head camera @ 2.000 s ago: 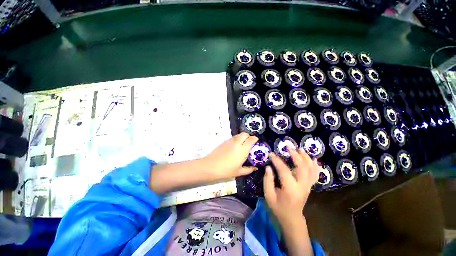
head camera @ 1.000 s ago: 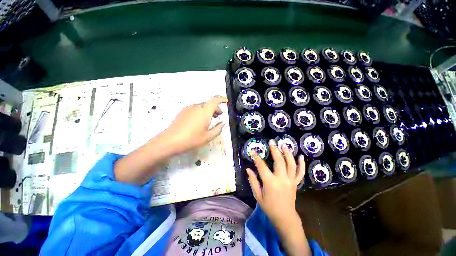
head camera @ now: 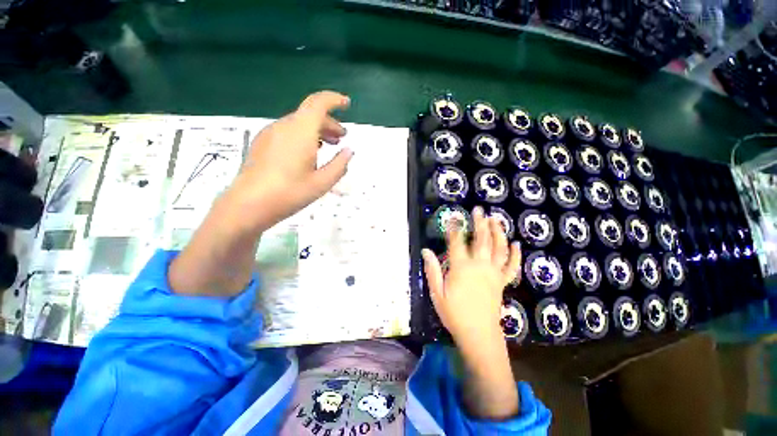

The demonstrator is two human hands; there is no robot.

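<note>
A glossy black blister tray (head camera: pixel 417 255) lies right of centre, filled with rows of black cylindrical units (head camera: pixel 543 271) with pale rings around dark centres. My right hand (head camera: pixel 473 277) lies over the tray's left part, fingers spread, fingertips on or just above units; it hides some of them. A unit beside its fingertips (head camera: pixel 451 220) shows a faint green tint. My left hand (head camera: pixel 298 157) is raised over the paper-covered worktop, left of the tray, fingers apart and empty.
Work-instruction sheets (head camera: pixel 366 221) cover the worktop on the left. The dark-green belt (head camera: pixel 256 60) runs behind. Black ridged trays (head camera: pixel 716 221) lie at the right. An open brown box (head camera: pixel 673 383) is below the tray's near edge. Dark objects stand at the left edge.
My left hand has moved from the tray's near-left corner up and left over the sheets. My right hand has shifted to units farther back. The view has turned slightly.
</note>
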